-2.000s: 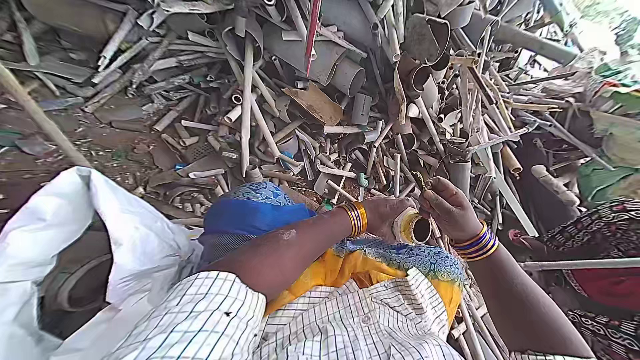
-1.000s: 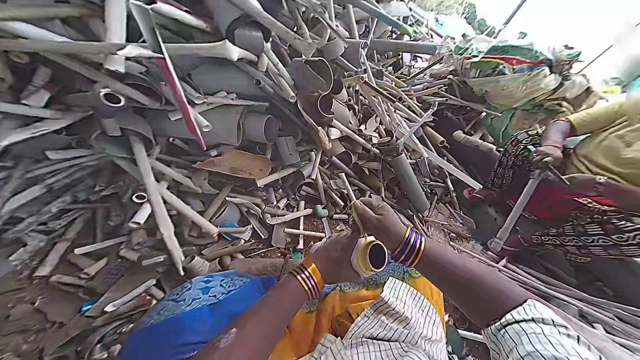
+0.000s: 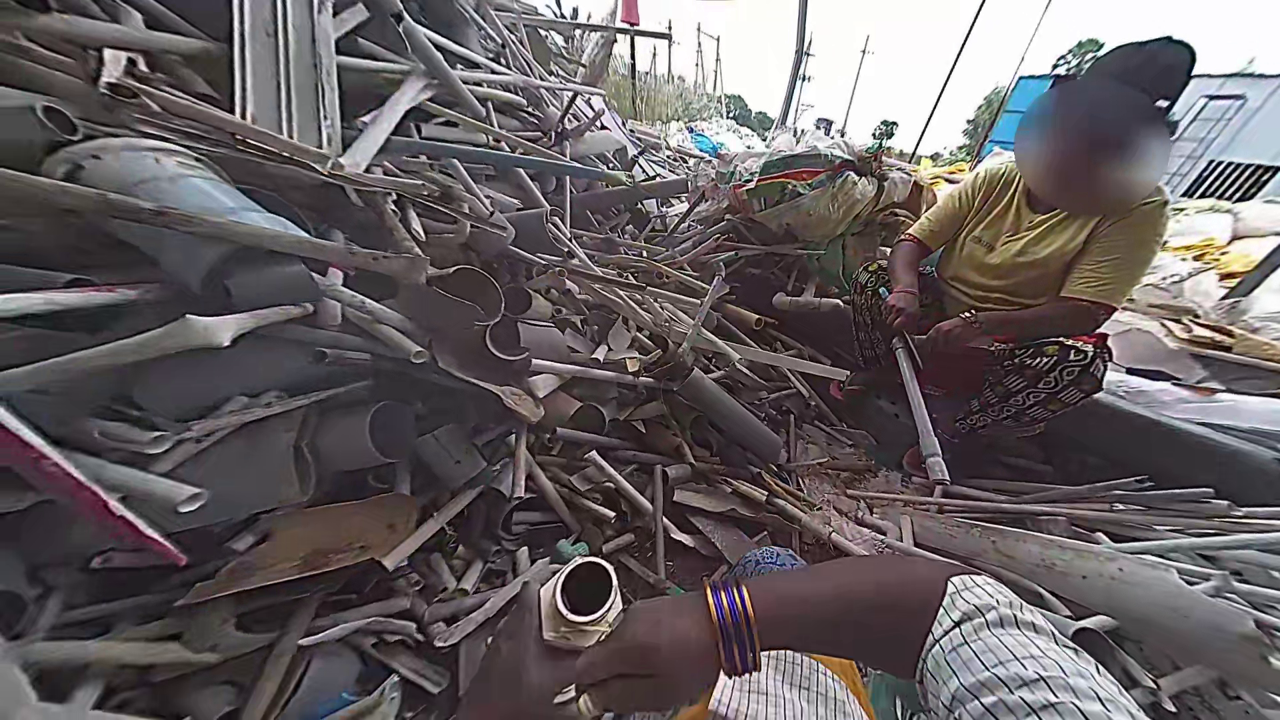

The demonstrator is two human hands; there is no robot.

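Note:
A pale plastic pipe fitting [image 3: 578,608] with a round dark opening and a faceted collar is between my hands at the bottom centre. My left hand [image 3: 520,660], partly cut off by the frame edge, is closed around its left side. My right hand [image 3: 645,655], with blue and gold bangles at the wrist, reaches in from the right and touches the fitting's lower right side; its fingers are curled, and a small pale piece shows beneath them. What that hand grips is unclear.
Grey plastic pipes [image 3: 730,412] and broken scraps are heaped ahead and left. A brown sheet piece [image 3: 310,545] lies before me. To the right a seated co-worker [image 3: 1040,260] holds a long grey pipe [image 3: 920,415]. Long thin strips [image 3: 1040,505] lie at the right.
The view has swung up and to the right, showing the co-worker and more of the heap. The fitting stays in my hands.

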